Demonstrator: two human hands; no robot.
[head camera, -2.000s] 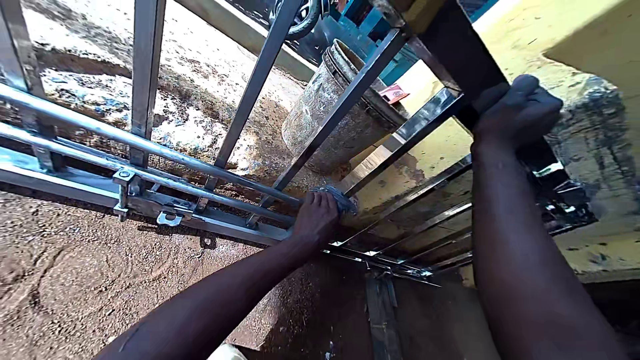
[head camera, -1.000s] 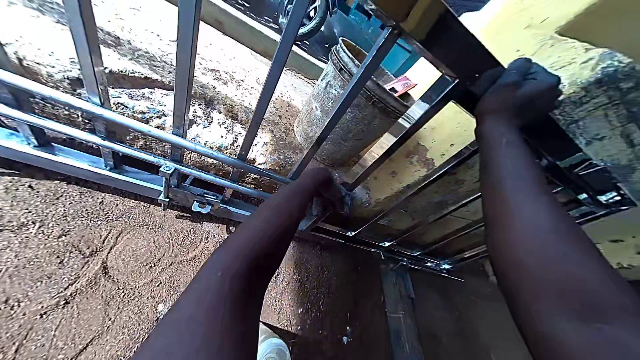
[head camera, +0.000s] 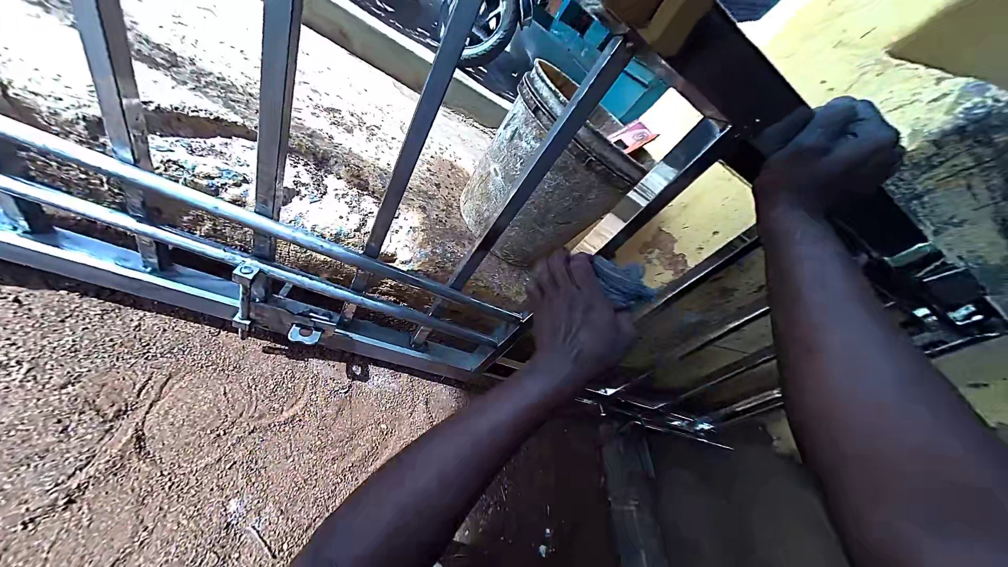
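Note:
A metal gate of square bars (head camera: 425, 126) slants across the view, with two round rails (head camera: 197, 201) along its lower part and a sliding bolt latch (head camera: 287, 311) on its bottom rail. My left hand (head camera: 579, 315) is closed around a bluish-grey cloth or scouring pad (head camera: 622, 282) and presses it to the gate by the corner where the bars meet. At the upper right, my right hand (head camera: 835, 150) grips the dark metal frame member (head camera: 740, 71). The fingertips of my right hand are mostly hidden behind it.
Behind the bars stands a dirty plastic bucket (head camera: 543, 173) with a red item (head camera: 632, 136) at its rim. A yellow wall (head camera: 866, 55) rises at the right. Reddish gritty ground (head camera: 197, 441) lies at lower left. A motorcycle wheel (head camera: 480, 31) shows at the top.
My left hand has shifted a little along the bars, and its wrist has turned, so the back of the hand shows more plainly. My right hand keeps its hold on the frame.

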